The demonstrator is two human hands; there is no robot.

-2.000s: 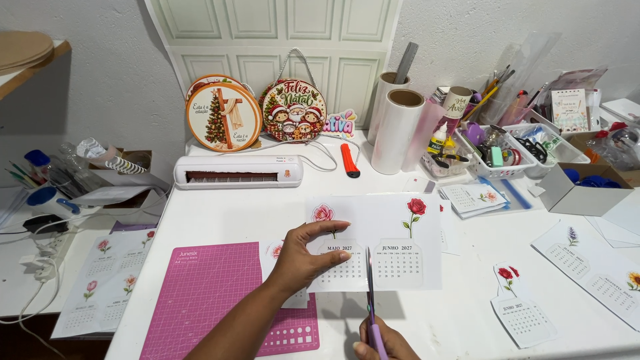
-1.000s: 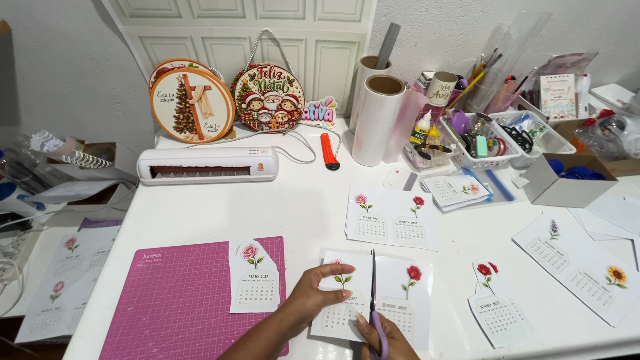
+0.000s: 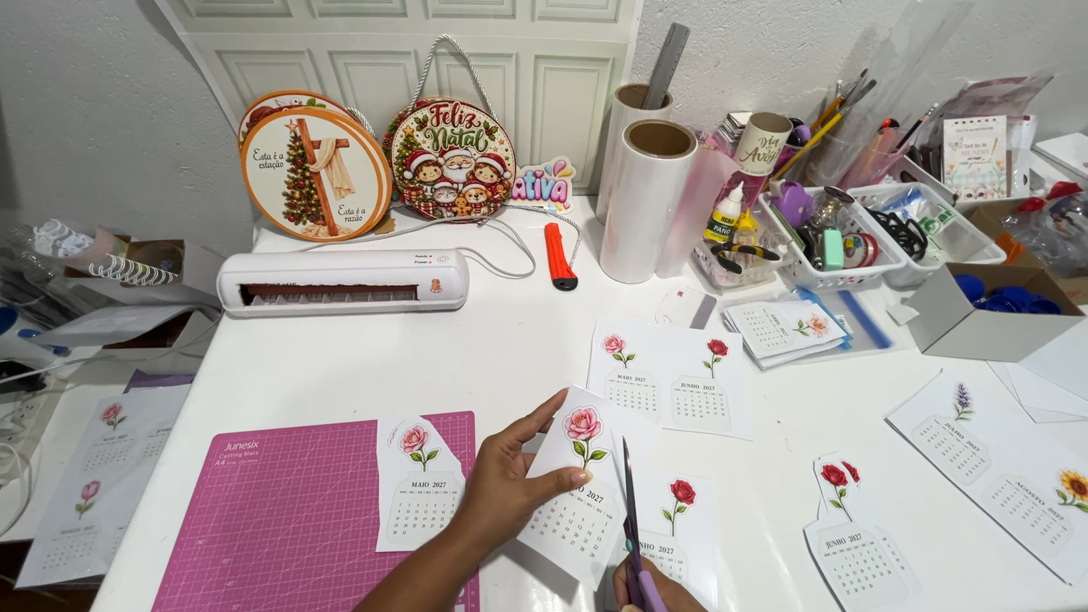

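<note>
My left hand (image 3: 518, 480) grips a printed paper calendar piece (image 3: 586, 433) with a pink rose, thumb on its front, tilted up off the table. My right hand (image 3: 654, 586) holds purple-handled scissors (image 3: 631, 510), their blades pointing up along the right side of that piece. Behind them, partly covered, lies a calendar piece with a red rose (image 3: 682, 493). A cut pink-rose calendar piece (image 3: 421, 484) rests on the pink cutting mat (image 3: 280, 510) to the left. Farther back is a sheet with two rose calendars (image 3: 667, 408).
A white laminator (image 3: 340, 280) stands at the back left, with a red box cutter (image 3: 558, 257) to its right. Film rolls (image 3: 648, 204), a white basket (image 3: 837, 246) and a grey box (image 3: 990, 314) line the back right. More calendar sheets (image 3: 999, 476) lie at right.
My left hand has lifted the pink-rose piece, turning it at a tilt. It now looks separate from the red-rose part, which was beside it on one sheet a second ago.
</note>
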